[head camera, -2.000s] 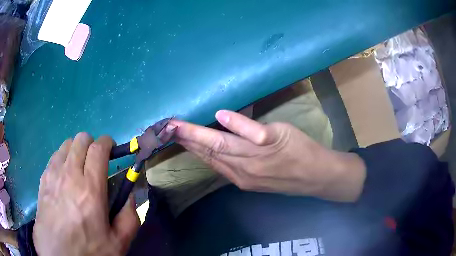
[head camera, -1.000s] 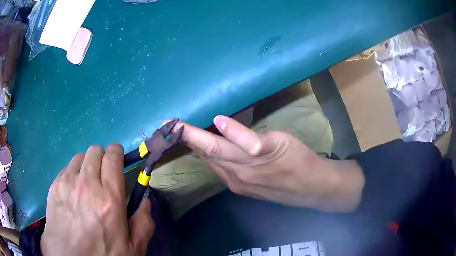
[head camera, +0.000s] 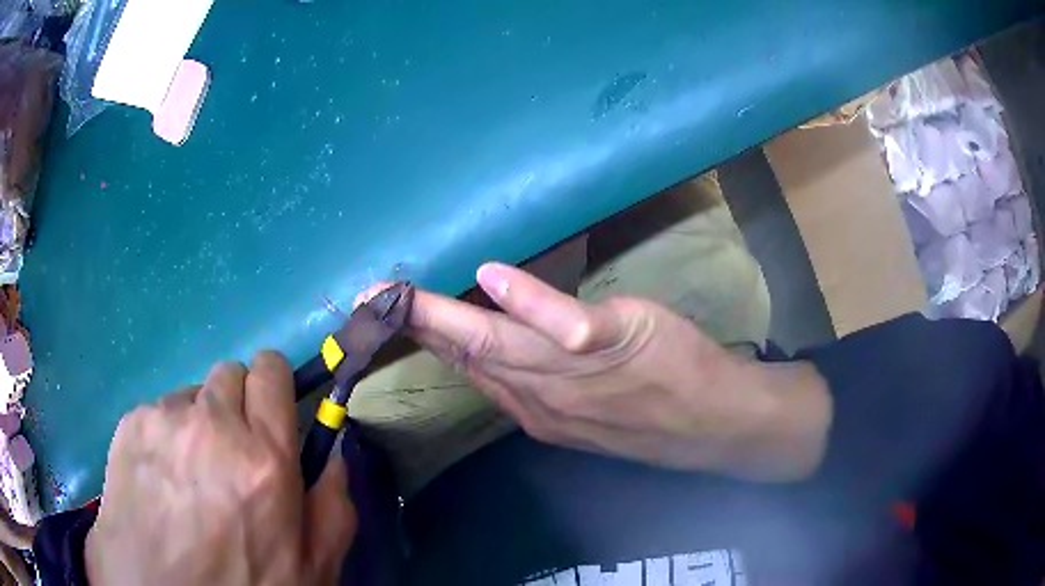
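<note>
My left hand (head camera: 212, 475), bare and seen from the back, is closed around the handles of the diagonal cutters (head camera: 364, 335), which have black handles with yellow bands. The dark jaws point up and right, close together, at the front edge of the green mat. My right hand (head camera: 625, 372), bare, is turned on its side with the thumb raised apart from the fingers. Its index fingertip lies against and partly behind the cutter jaws. No part shows in the right hand. Whether anything small sits between the jaws cannot be told.
A pink rounded piece (head camera: 181, 103) touches a white sheet (head camera: 149, 48) on the dark green mat (head camera: 458, 126) at upper left. Clear bags and pinkish parts line the left edge. A carton (head camera: 842, 229) and wrapped pale parts (head camera: 957, 189) are at right, below the bench edge.
The cutters and left hand have moved slightly right and down since the first frame. The jaws, spread a second ago, are now closer together. The right hand has hardly moved.
</note>
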